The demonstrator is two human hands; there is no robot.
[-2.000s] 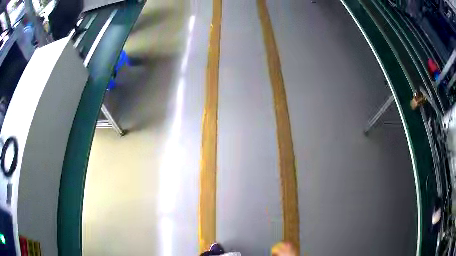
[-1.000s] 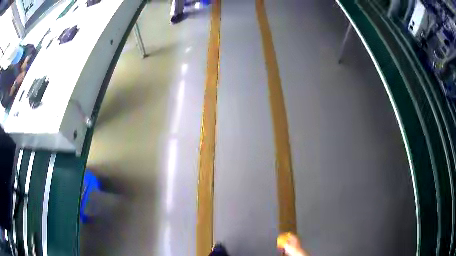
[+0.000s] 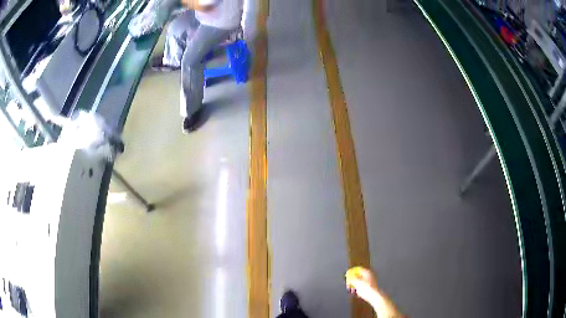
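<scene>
My right hand [image 3: 362, 281] is small and blurred at the bottom right of centre, over the right yellow floor line [image 3: 347, 180]. Yellow shows at its fingertips, which fits finger cots. Whether it holds anything cannot be made out. My left hand is not in view. A dark shoe tip [image 3: 289, 302] shows at the bottom edge, between the two floor lines on the grey floor [image 3: 304, 155].
A person [image 3: 211, 43] in pale clothes sits on a blue stool [image 3: 236, 61] at the left bench, upper left. A white worktop [image 3: 37, 205] with dark items stands at left. A green bench [image 3: 496, 118] curves along the right. A bench leg [image 3: 130, 186] stands on the floor.
The benches and floor have slid past toward the bottom of the view. The seated person and stool have come fully into view. My right hand shows more of its forearm.
</scene>
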